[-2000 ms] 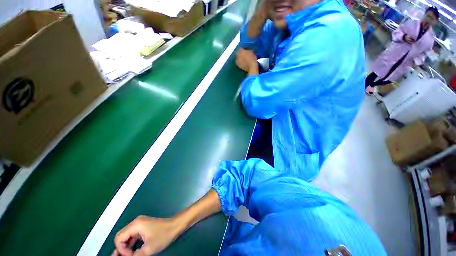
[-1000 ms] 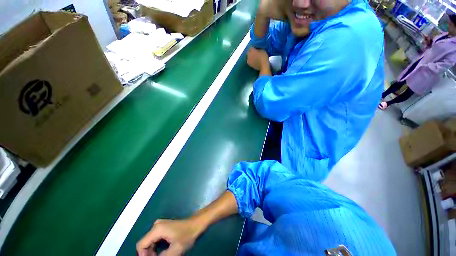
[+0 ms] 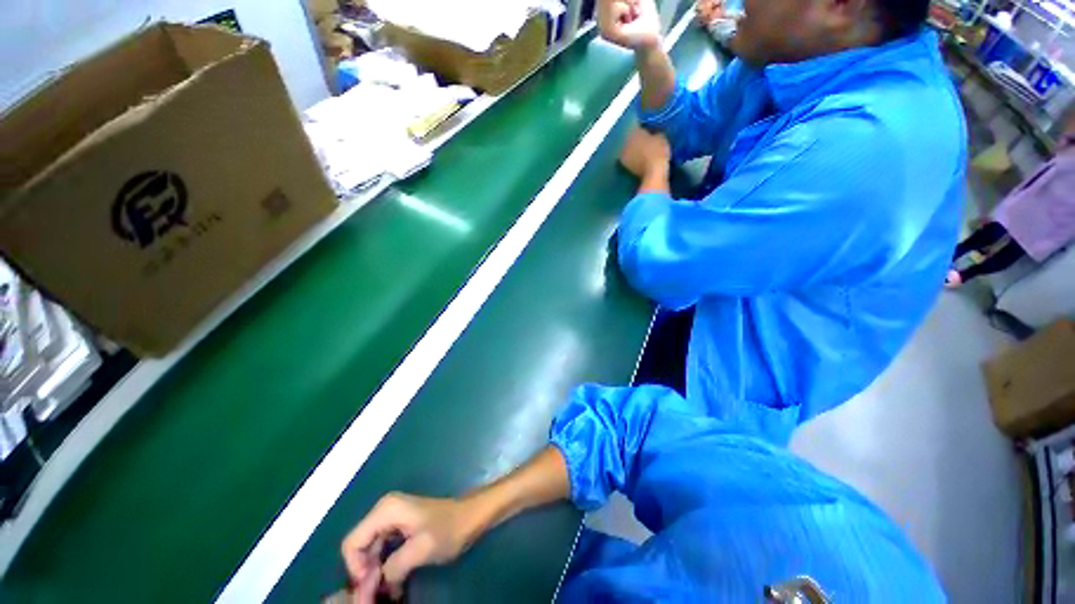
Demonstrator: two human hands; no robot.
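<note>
My right hand is low in the view over the dark green worktop, its thumb and fingers curled together. A small dark gap shows between the fingers. No held part can be made out. At the bottom edge, fingertips touch or nearly touch my right fingers; they seem to be my left hand, almost wholly cut off by the picture's edge.
A white strip divides the worktop from the green belt. Across it stand an open brown carton, white papers and white trays. A person in a blue smock sits close on the right.
The view has turned left, so things sit further right and more white trays show. The neighbour has turned away and raised a hand. Fingertips now show beside my right hand.
</note>
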